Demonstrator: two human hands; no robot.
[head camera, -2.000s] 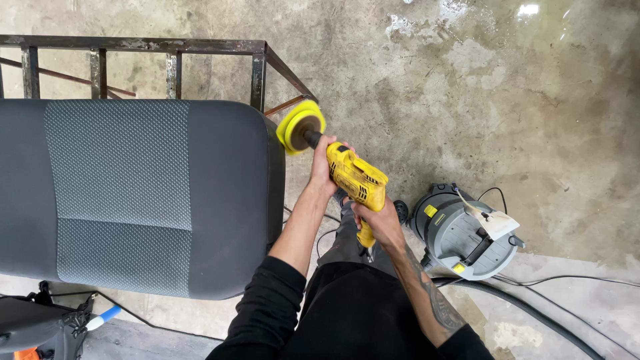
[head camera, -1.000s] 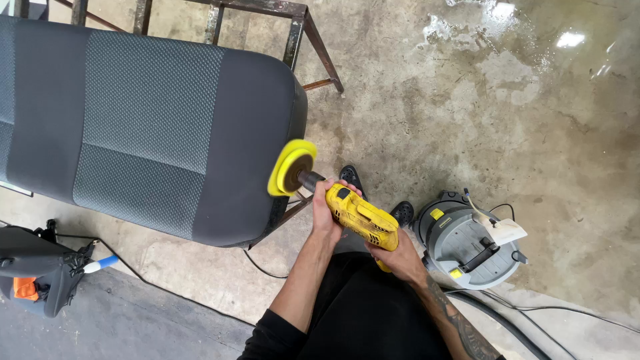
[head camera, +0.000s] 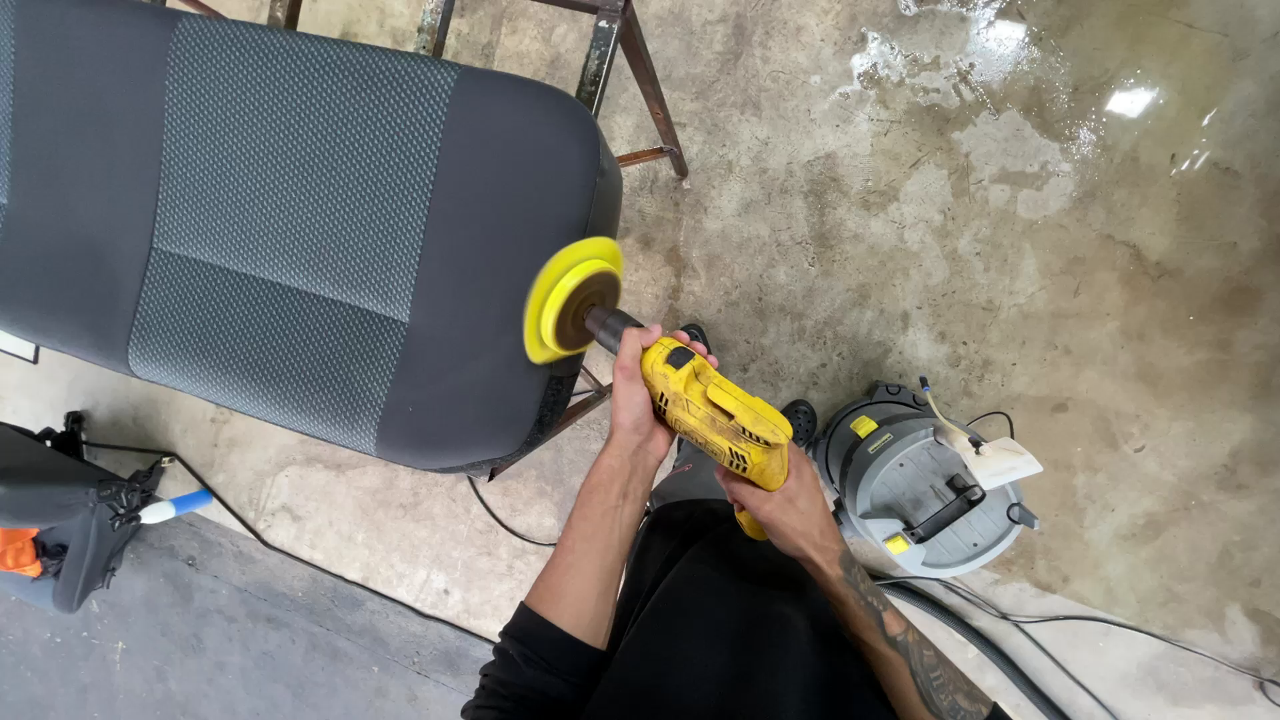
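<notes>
A yellow corded-type power drill (head camera: 715, 405) spans both my hands, its front pointing up and left. My left hand (head camera: 640, 395) is wrapped around the front of its body, just behind the dark chuck. My right hand (head camera: 790, 500) grips the rear handle; its fingers are partly hidden. The round yellow brush attachment (head camera: 575, 300) on the drill looks blurred, and it lies against the right end of a grey fabric vehicle bench seat (head camera: 510, 230). The seat has patterned panels and rests on a metal frame.
The rusty metal frame (head camera: 650, 85) juts out beyond the seat. A grey wet/dry vacuum (head camera: 925, 490) with a hose and cables stands on the concrete floor at right. At lower left is a dark seat part (head camera: 75, 500) beside a blue-and-white handled item (head camera: 175, 506). A black cable (head camera: 330, 573) crosses the floor.
The brush was at the seat's upper right corner two seconds ago and is now lower along its right end. Both hands moved with the drill. The view has shifted.
</notes>
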